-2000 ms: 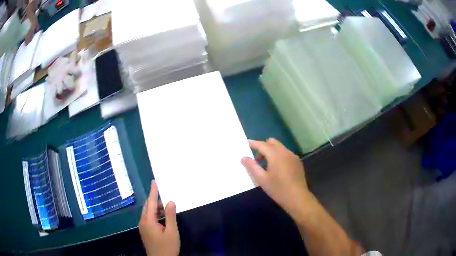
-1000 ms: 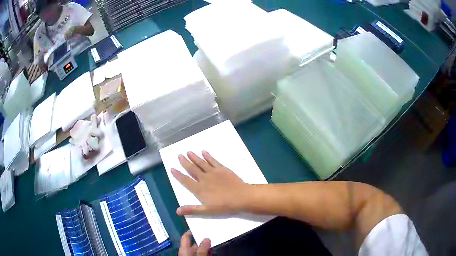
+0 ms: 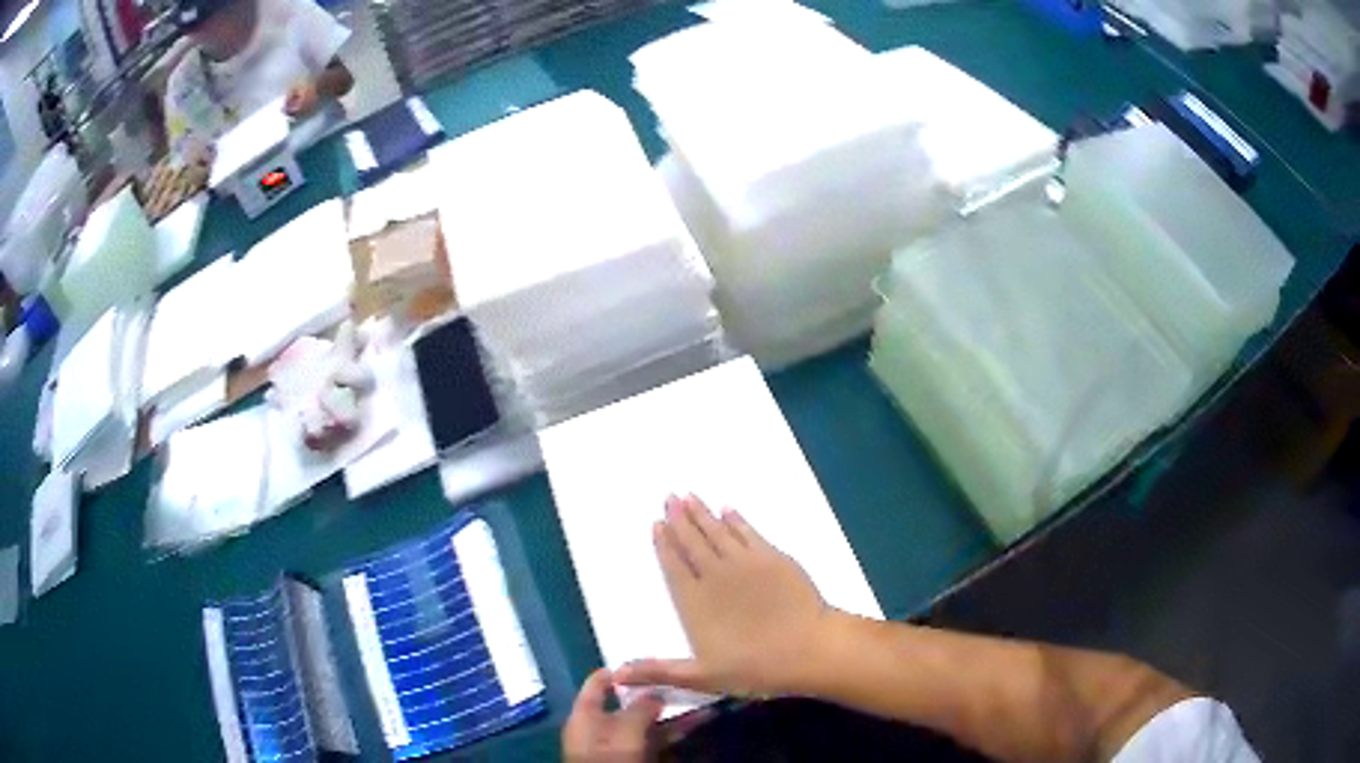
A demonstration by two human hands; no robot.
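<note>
A white cover sheet (image 3: 656,462) lies at the bench's near edge, white face up; what is under it is hidden. My right hand (image 3: 738,604) lies palm down on its lower part, fingers extended. My left hand (image 3: 615,723) is at its near left corner, partly cut off by the bottom edge; fingers and thumb are at the corner, and whether they grip it is unclear. Two piles of blue solar cell sheets (image 3: 433,641) lie to the left.
A tall white sheet stack (image 3: 574,224) stands behind the work spot, a cloudy stack (image 3: 806,179) beside it. Greenish translucent sheets (image 3: 1044,343) stand at right. A black phone (image 3: 455,383) and crumpled gloves (image 3: 331,403) lie left. A person (image 3: 261,75) sits across the bench.
My right hand moved from the sheet's right edge onto its face, then nearer its lower edge. My left hand stays at the near left corner. The camera view has shifted.
</note>
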